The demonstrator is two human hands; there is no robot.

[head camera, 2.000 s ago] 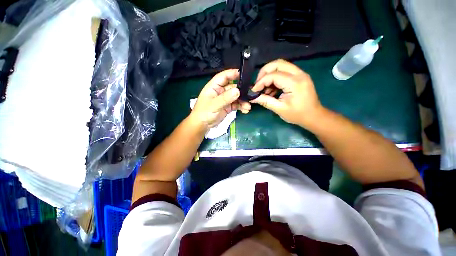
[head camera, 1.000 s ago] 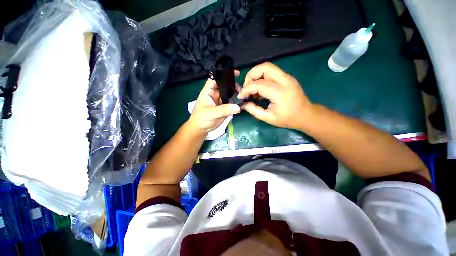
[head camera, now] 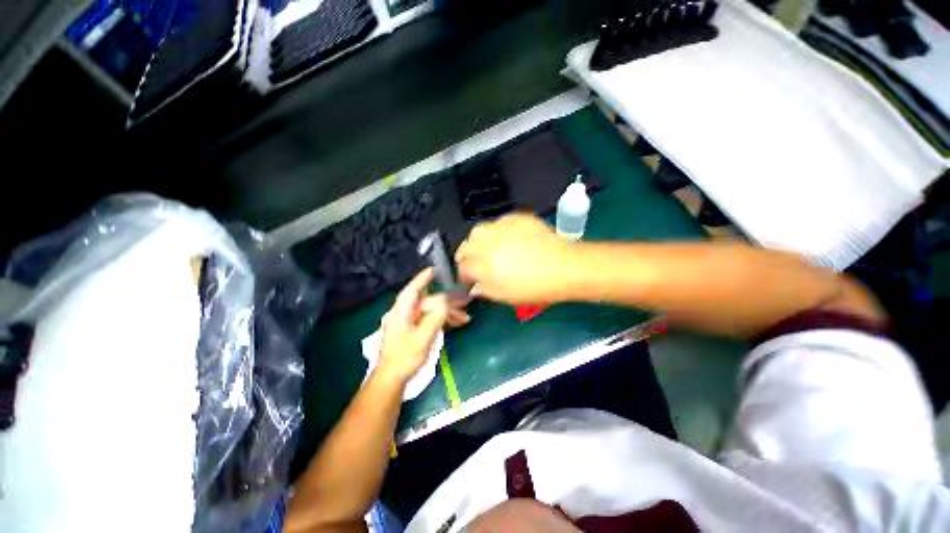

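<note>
My left hand (head camera: 411,331) holds a black plastic housing (head camera: 440,260) upright above the bench. My right hand (head camera: 510,258) is at the housing's right side, fingers bent against it; whether it pinches a small part is hidden and blurred. A loose heap of small black parts (head camera: 380,239) lies on the black mat (head camera: 536,167) beyond my hands. A squeeze bottle with a green tip (head camera: 573,211) stands upright just beyond my right forearm. A crumpled white cloth (head camera: 419,382) lies under and beside my left hand.
A red square (head camera: 529,311) lies below my right hand. A clear plastic bag (head camera: 255,385) with a white foam sheet (head camera: 104,375) is at left. At upper right a white sheet (head camera: 771,125) bears black housings (head camera: 656,33). A dark belt (head camera: 344,130) runs beyond the bench.
The view has turned and tilted up, showing the belt and right-hand stack. The housing, turned broad side on one second ago, now looks narrower. The red square has come into view.
</note>
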